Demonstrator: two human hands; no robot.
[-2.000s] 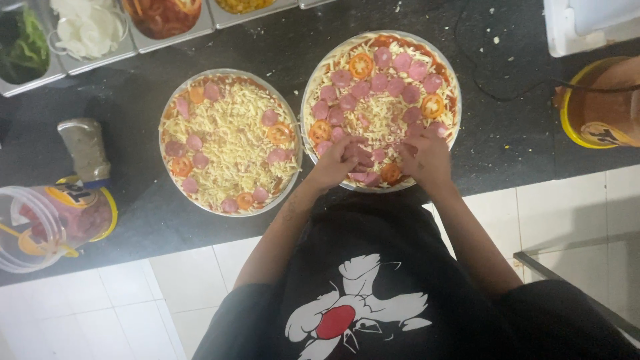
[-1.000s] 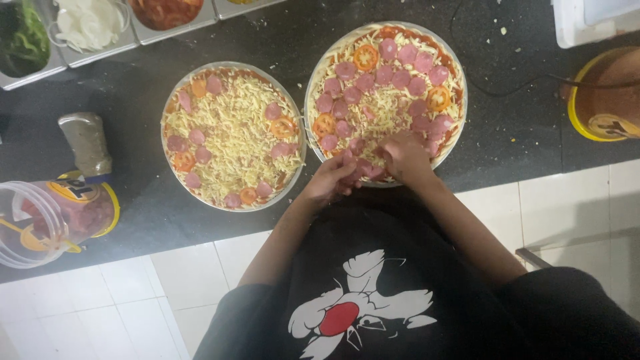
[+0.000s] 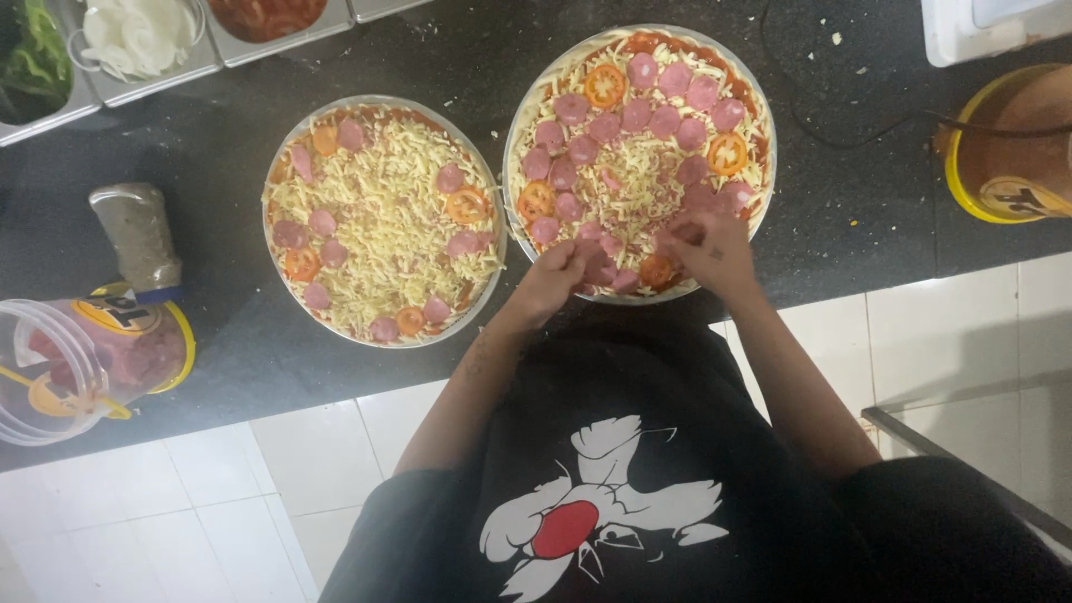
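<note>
Two uncooked pizzas with shredded cheese lie side by side on round metal pans. The right pizza [image 3: 632, 188] carries many sausage slices and several tomato slices around its outer part; the left pizza [image 3: 385, 222] has fewer of both. My left hand [image 3: 548, 280], at the near edge of the right pizza, holds a small bunch of sausage slices [image 3: 596, 261]. Over the near right part of the same pizza is my right hand [image 3: 712, 251], its thumb and fingertips close together beside a tomato slice [image 3: 658, 271]. Whether a slice is between those fingertips cannot be told.
Metal bins of green pepper [image 3: 33, 63], sliced onion [image 3: 138, 38] and a red topping [image 3: 268, 12] line the far left. A shaker bottle [image 3: 138, 234] and a plastic tub [image 3: 126, 335] lie left; another tub [image 3: 1013, 142], a black cable and a white tray [image 3: 997, 29] are right.
My right hand has moved right, away from my left hand, since one second ago. My left hand stays at the pizza's near edge with the sausage slices.
</note>
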